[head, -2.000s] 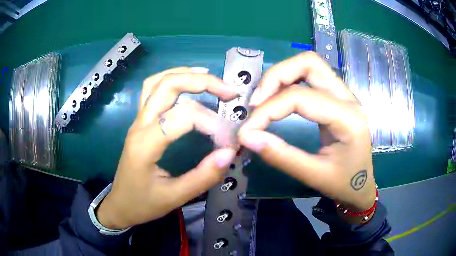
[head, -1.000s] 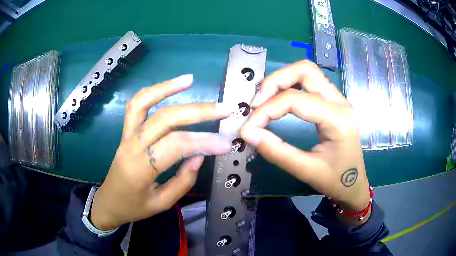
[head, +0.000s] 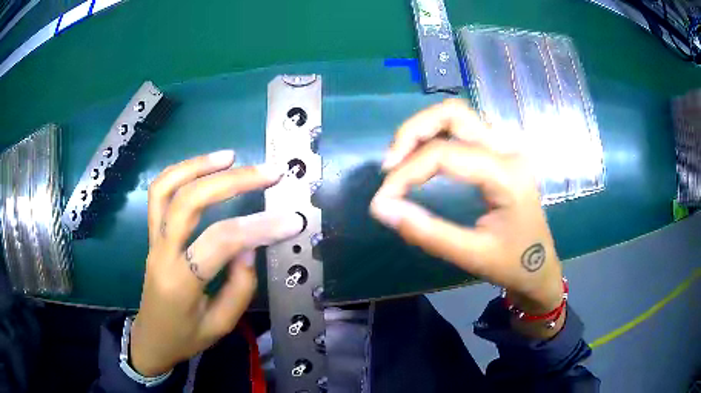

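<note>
A long grey metal housing bar (head: 283,249) lies upright in front of me, its near end beyond the bench edge. Its row of round dark holes shows small bright silver bits in several of them. My left hand (head: 211,246) lies over the bar's left side, with fingertips touching at the second and third holes from the far end; the third hole is partly covered. My right hand (head: 469,199) is off the bar to its right, thumb and index fingertips together. Whether something tiny is pinched between them cannot be seen.
A second holed bar (head: 115,157) lies slanted at left, beside a clear ribbed tray (head: 34,215). Another clear tray (head: 538,115) lies at right, beside a labelled grey bar (head: 438,54) and blue tape (head: 401,62). Part of another tray-like object (head: 688,146) shows at the right edge.
My right hand has moved away from the bar to the right. My left fingertips remain at the same holes. The whole view has shifted, with the bar now further left in the picture.
</note>
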